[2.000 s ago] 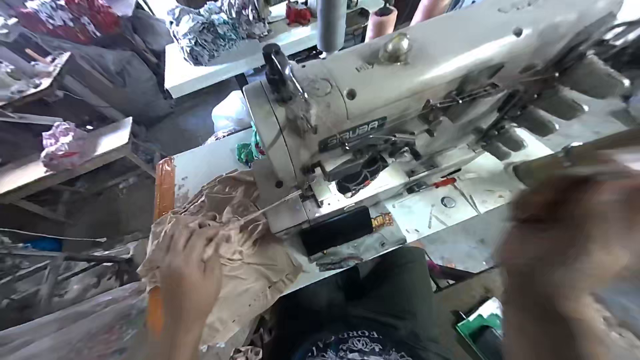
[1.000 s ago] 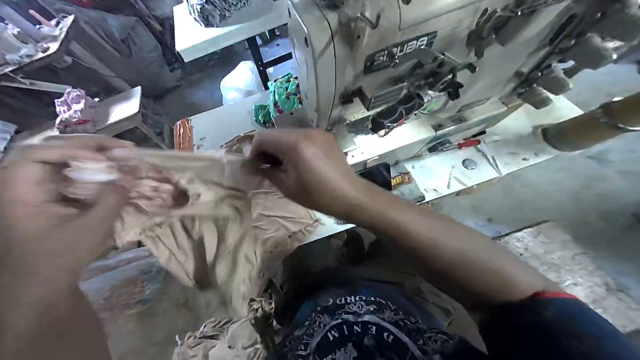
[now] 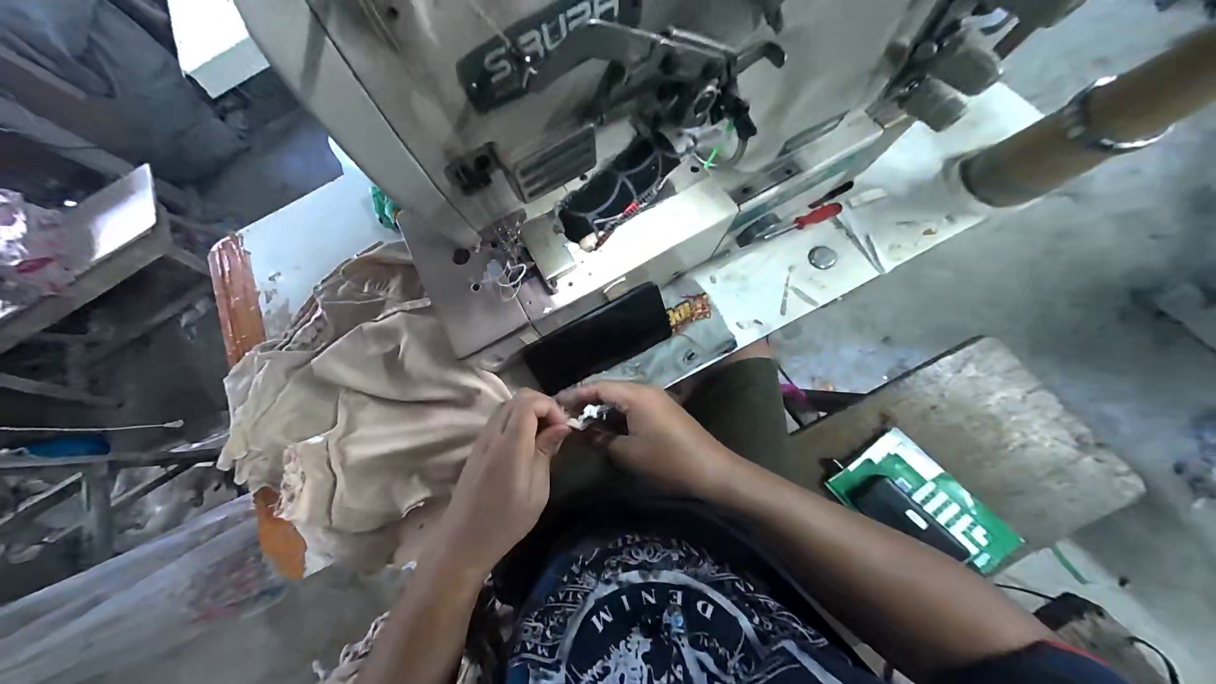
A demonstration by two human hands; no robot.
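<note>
My left hand (image 3: 508, 465) pinches the end of a narrow beige fabric strip (image 3: 576, 423) between thumb and fingers. Close against it, my right hand (image 3: 655, 437) is closed on a small dark tool, mostly hidden in the palm, with something white at its tip; its kind cannot be told. Beige cloth (image 3: 380, 408) lies bunched over the table's left end, left of my left hand. Above both hands stands a Siruba industrial sewing machine (image 3: 608, 114), loose white thread (image 3: 513, 275) at its needle area.
A black phone-like object (image 3: 598, 337) lies along the machine's front edge. A red-handled screwdriver (image 3: 817, 217) and a round metal disc (image 3: 822, 256) are on the table at right. A green-and-white box (image 3: 936, 503) sits on a worn wooden board (image 3: 988, 427). A brown pole (image 3: 1083, 123) rises at upper right.
Both hands have come together in front of the machine; a second ago they were apart, stretching the beige cloth. The cloth now lies on the table's left end. The view has shifted.
</note>
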